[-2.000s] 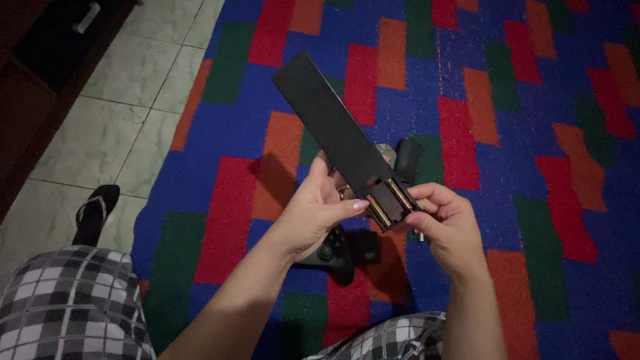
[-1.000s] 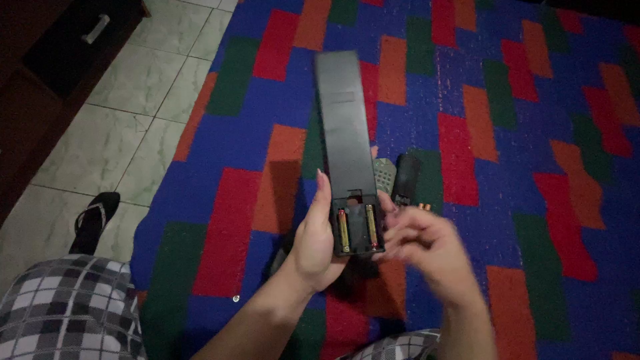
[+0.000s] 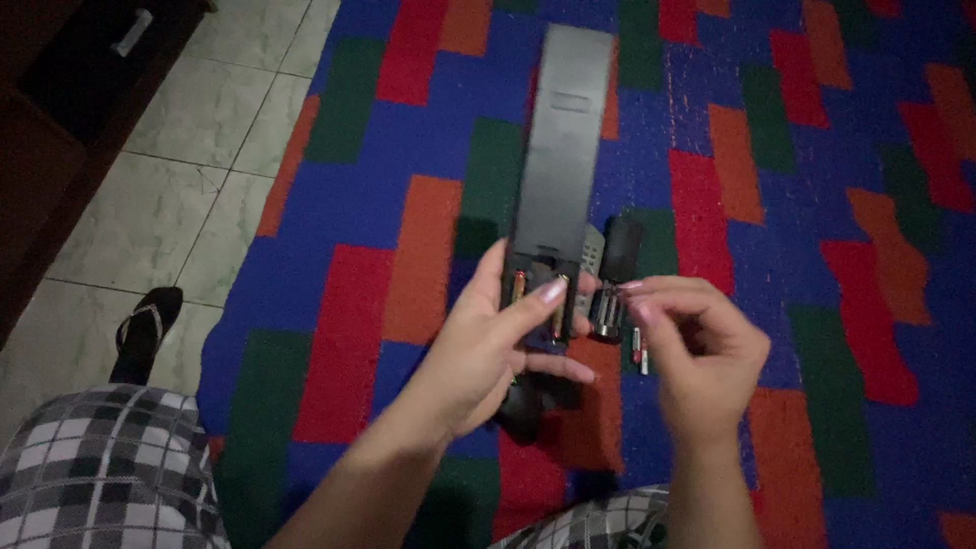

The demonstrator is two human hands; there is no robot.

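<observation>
My left hand (image 3: 488, 335) holds a long black remote control (image 3: 560, 168), back side up, with its battery compartment uncovered at the near end. Two batteries lie in it, one at the left (image 3: 519, 286) and one at the right partly under my left thumb. To the right, my right hand (image 3: 694, 343) is raised with thumb and index fingertips close together; whether something small is between them cannot be told. Behind the hands, a second dark remote (image 3: 608, 313) with an uncovered battery compartment and a gray remote with buttons (image 3: 591, 259) lie on the cloth. Two loose batteries (image 3: 639, 351) lie beside them.
A multicoloured woven cloth (image 3: 412, 259) lies under the objects. A black game controller (image 3: 522, 412) is partly hidden below my left hand. On the left are floor tiles (image 3: 206, 114), a flip-flop on a foot (image 3: 149, 328) and dark furniture with a handle (image 3: 132, 33).
My right hand has moved away from the held remote to the right. The remote, tilted to the left two seconds ago, now stands more upright in view, and my left thumb has moved over its right battery.
</observation>
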